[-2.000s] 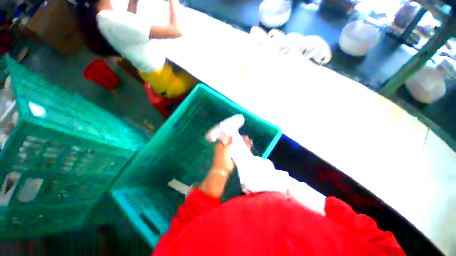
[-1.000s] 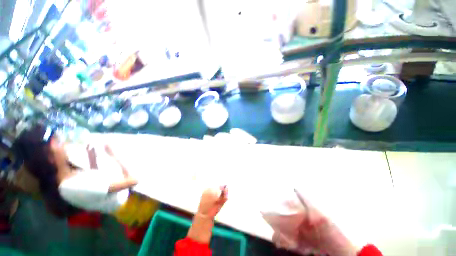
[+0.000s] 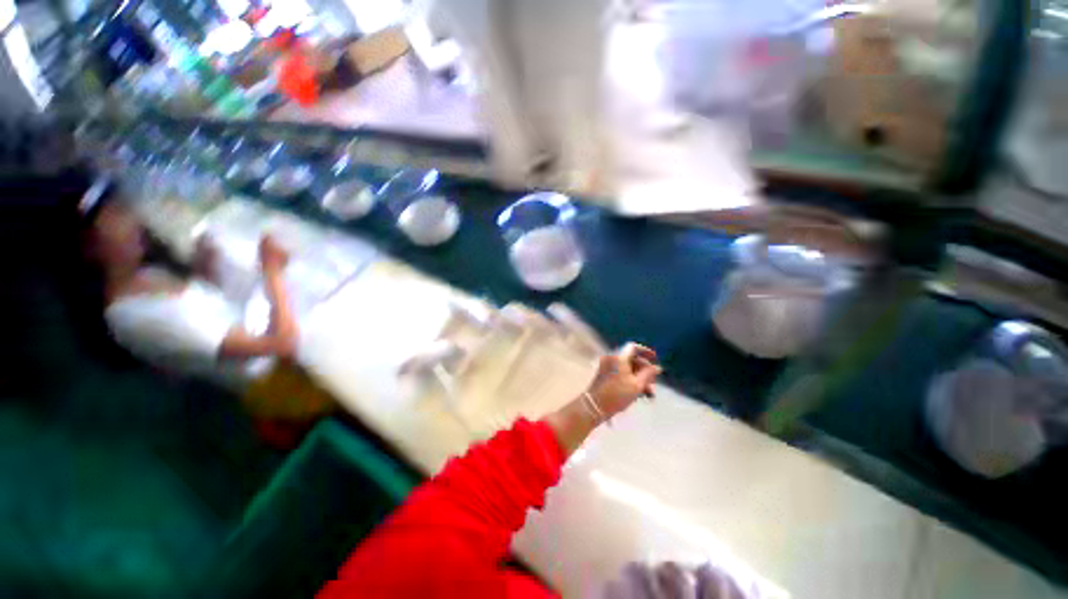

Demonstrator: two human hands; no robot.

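My left hand point(image 3: 627, 377), in a red sleeve with a thin band at the wrist, is over the far part of the white bench point(image 3: 726, 468) by the belt. Its fingers are bent and blurred; I cannot tell if they hold anything. Several white moulded parts with flat stems point(image 3: 515, 351) lie on the bench, left of this hand. A blurred greyish-pink lumpy shape point(image 3: 673, 580) is cut off by the bottom edge; it may be my right hand or a cloth, I cannot tell which.
Behind the bench, a dark green belt carries clear-topped jar units point(image 3: 547, 252). A green upright point(image 3: 820, 380) stands at the right. A pale hanging sheet point(image 3: 679, 129) is beyond the belt. A green crate point(image 3: 322, 503) is at the lower left. A person in white sits at the bench's left.
My left hand has moved from the crate to the bench's far side. The cloth seen with my right hand has dropped from clear view. The view has lifted from the crate towards the belt.
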